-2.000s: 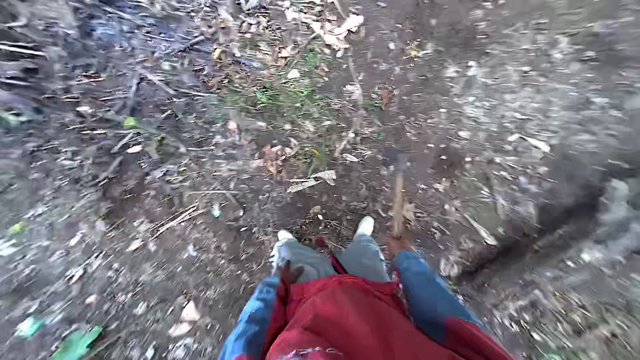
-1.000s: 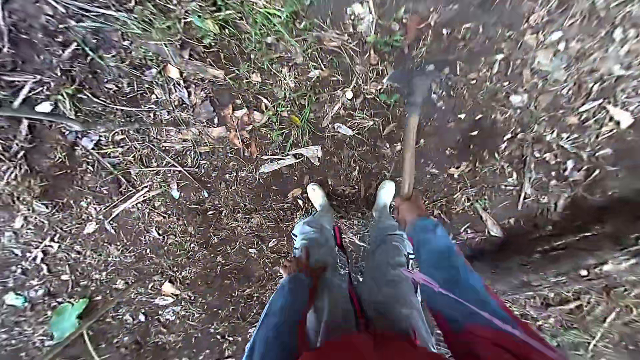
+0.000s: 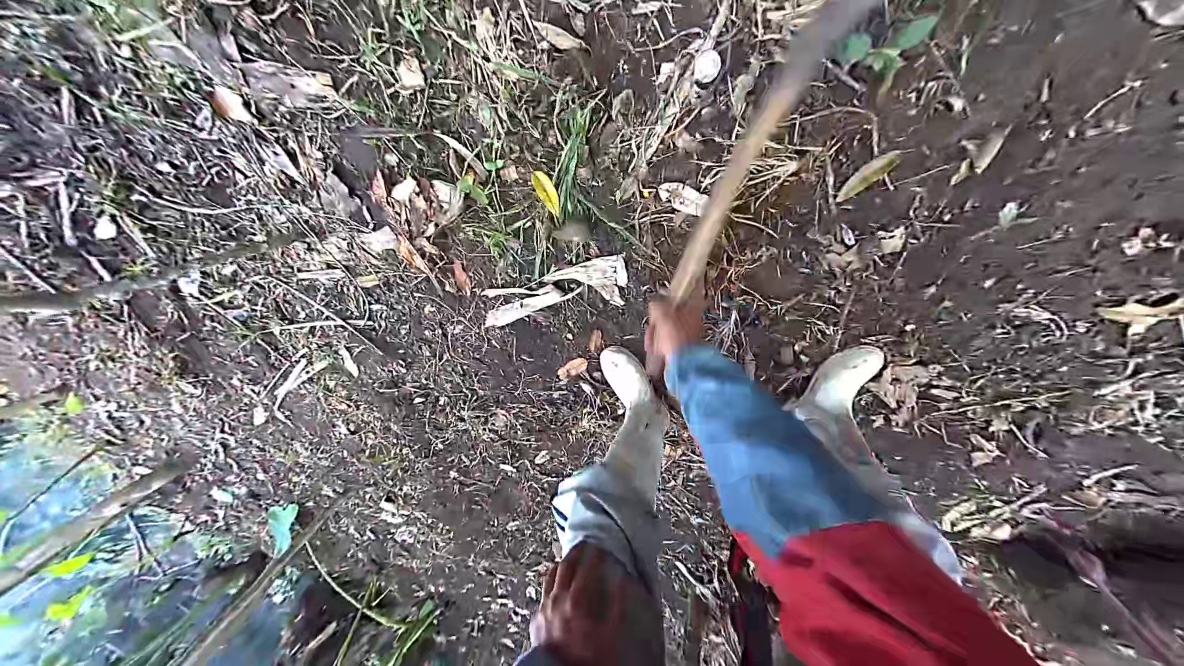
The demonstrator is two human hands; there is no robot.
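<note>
My right hand point(image 3: 673, 326) grips the lower end of a long wooden tool handle point(image 3: 740, 166), which slants up and to the right over the soil. The far end of the handle is blurred and runs out at the top edge, so the tool's head is not seen. My left hand point(image 3: 585, 601) rests on or just above my left thigh at the bottom, its fingers partly hidden in shadow. Below the right hand stand my two pale boots, the left one point(image 3: 634, 388) and the right one point(image 3: 844, 379), set apart on the dirt.
Dry husks point(image 3: 601, 273), a yellow leaf point(image 3: 546, 192) and grass tufts lie ahead of the boots. Sticks point(image 3: 102, 518) cross the lower left, beside a bluish blurred area. Dark soil with scattered dry leaves spreads on the right.
My right hand has swung inward, in front of and between the boots, with the handle now slanting. The tool's dark head, seen earlier, has left the view. My feet are wider apart.
</note>
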